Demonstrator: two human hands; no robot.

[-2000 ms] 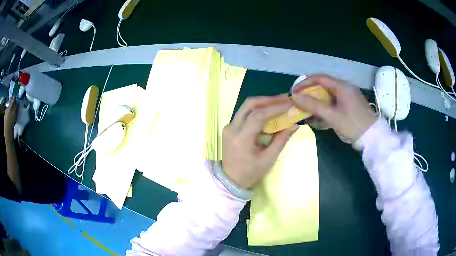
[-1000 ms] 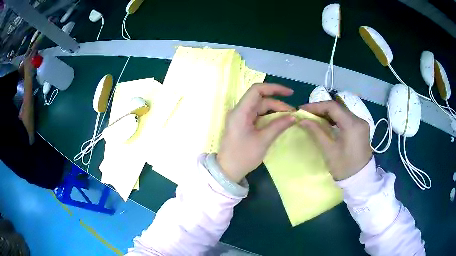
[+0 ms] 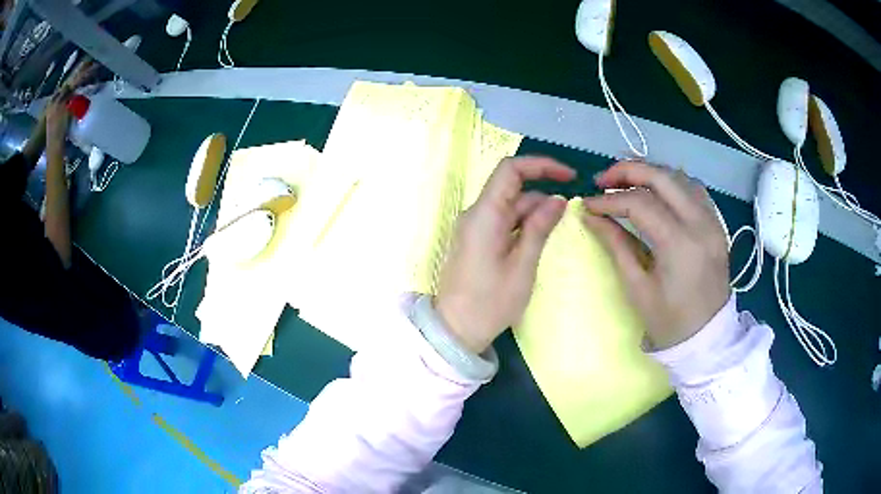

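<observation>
My left hand (image 3: pixel 493 256) and my right hand (image 3: pixel 667 251) pinch the top edge of a pale yellow backing sheet (image 3: pixel 589 338) between their fingertips, close together. The sheet hangs down towards me over the dark green bench, its lower corner pointing at me. Whether a small clear sticker is at the fingertips cannot be told. A thick stack of pale yellow sheets (image 3: pixel 386 193) lies left of my left hand. A white handheld unit (image 3: pixel 787 212) with a cord lies right of my right hand; another behind that hand is mostly hidden.
A narrow sheet pile (image 3: pixel 237 309) with corded units on it lies at left, another unit (image 3: pixel 206 171) beside it. A grey rail (image 3: pixel 541 111) crosses behind; more units lie on the dark belt beyond. A bottle (image 3: pixel 116 130), a person's arm and a blue stool (image 3: pixel 174 362) are at left.
Two seconds ago my hands held a yellow-faced unit above the sheet; now they hold the sheet's edge. Since one second ago the fingertips have shifted slightly and the belt units have moved left.
</observation>
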